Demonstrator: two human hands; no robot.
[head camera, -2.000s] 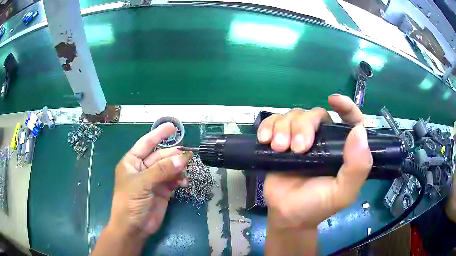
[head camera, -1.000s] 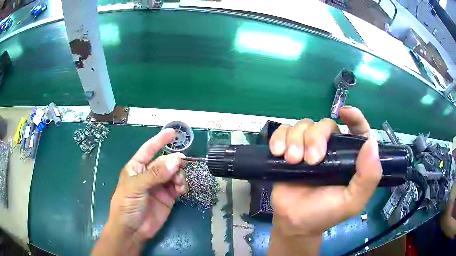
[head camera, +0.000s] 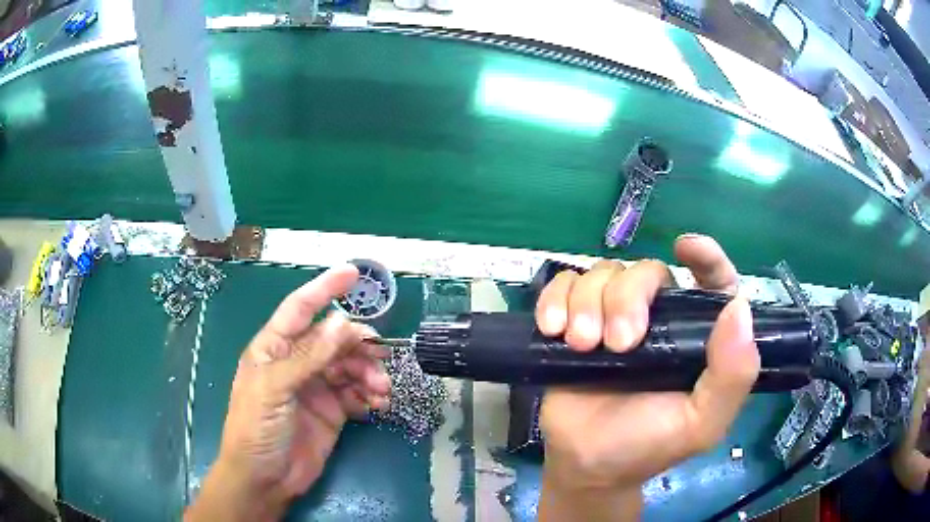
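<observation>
My right hand (head camera: 642, 367) grips the black electric screwdriver (head camera: 489, 349), held level above the bench with its nose to the left. Its thin metal bit (head camera: 393, 342) reaches the fingertips of my left hand (head camera: 301, 382). My left thumb and forefinger are at the bit's tip; whether a screw is between them is hidden. A heap of tiny screws (head camera: 413, 400) lies below the nose. A round grey motor seat (head camera: 369, 289) with spokes is behind my left fingers, partly hidden by them.
A grey housing (head camera: 637, 189) with a purple cell lies on the green belt (head camera: 408, 133). Waiting housings (head camera: 867, 352) are piled at right. Circuit boards (head camera: 188, 286) lie near the chipped white post (head camera: 189, 122). Cells (head camera: 69, 267) lie at left. A black tray (head camera: 522, 418) is partly hidden. A person's arm (head camera: 915, 449) shows at right.
The housing on the belt has moved left. The screwdriver and both hands sit slightly lower in view, still meeting at the bit.
</observation>
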